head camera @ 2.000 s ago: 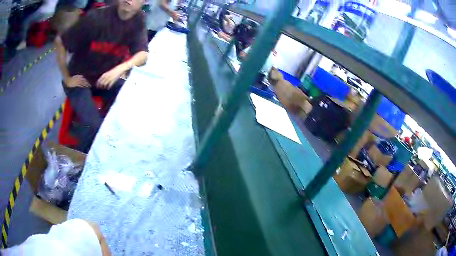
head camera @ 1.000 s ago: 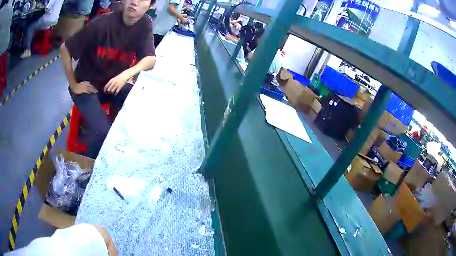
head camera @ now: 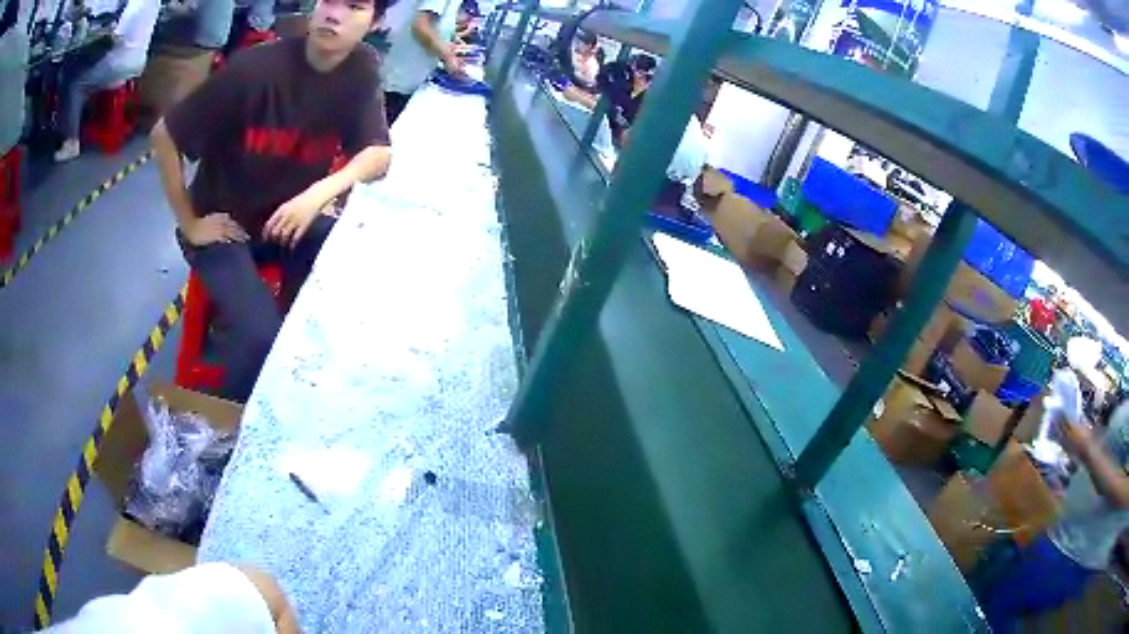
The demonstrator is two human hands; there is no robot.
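Observation:
A long bench top under a white sheet [head camera: 409, 310] runs away in front of me. A small thin dark stick [head camera: 307, 488] lies on it near me, and a small black piece [head camera: 430, 478] lies to its right. I cannot tell what either is. A white sleeve with a bit of bare arm shows at the bottom left edge. Neither of my hands can be made out; they are out of the picture.
A seated person [head camera: 279, 161] in a dark shirt rests an arm on the bench's left edge. An open carton [head camera: 136, 542] with clear plastic bags stands on the floor. Green frame posts [head camera: 625, 235] rise at the right. A white sheet [head camera: 718, 291] lies on the green ledge.
The view has shifted slightly, so the bench sits a little further right. Another person has come into view at the lower right. The small items on the bench have not visibly moved.

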